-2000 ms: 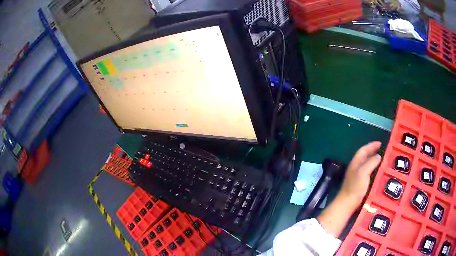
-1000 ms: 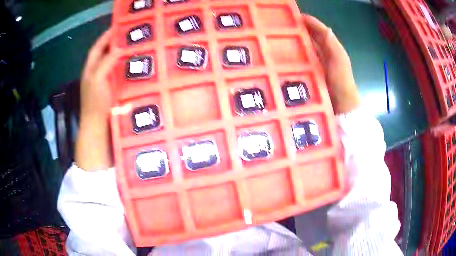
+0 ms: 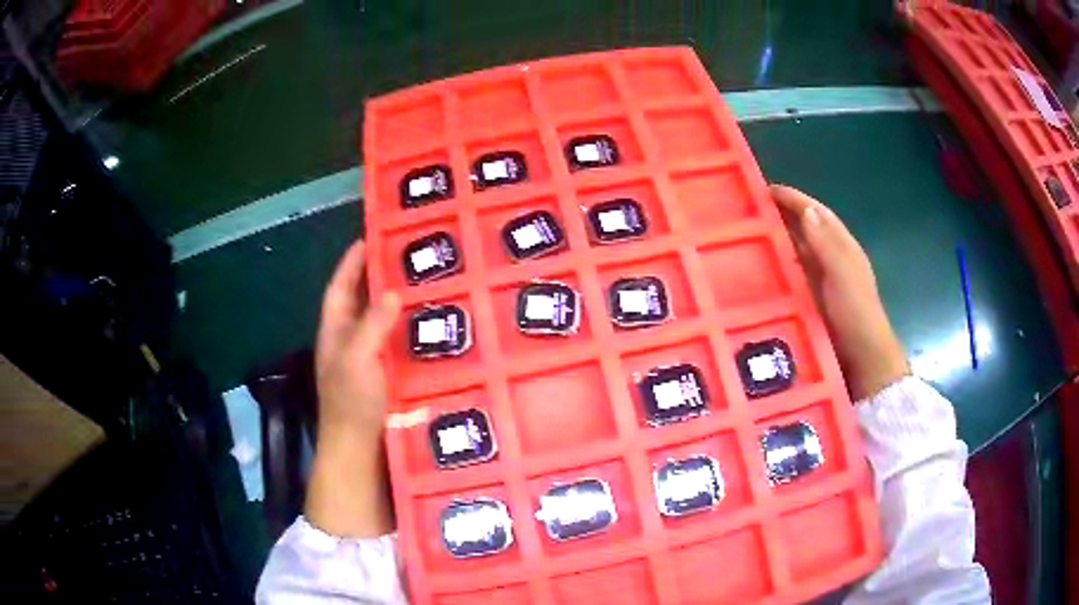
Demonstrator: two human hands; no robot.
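The red-orange compartment tray (image 3: 556,420) fills the middle of the view, held slightly tilted above the green mat. Smartwatch units (image 3: 547,307) lie in many of its pockets. Most screens show a small white code square; the lower row, such as this unit (image 3: 576,508), shows bright white glare. The top row, the bottom row and several other pockets are empty. My left hand (image 3: 355,378) grips the tray's left edge beside a small white tape strip (image 3: 408,418). My right hand (image 3: 842,290) grips its right edge, with the fingers partly hidden behind it.
The black keyboard (image 3: 130,538) is at lower left. A pale paper slip (image 3: 245,440) lies beside a dark object, perhaps the scanner (image 3: 284,431). Spare trays (image 3: 994,89) stand at right, and red trays (image 3: 130,36) at upper left. A thin blue stick (image 3: 968,307) lies at right.
The tray came from the right into both hands in front of me. Over the last second it has shifted down and right in view and appears smaller, showing its top row.
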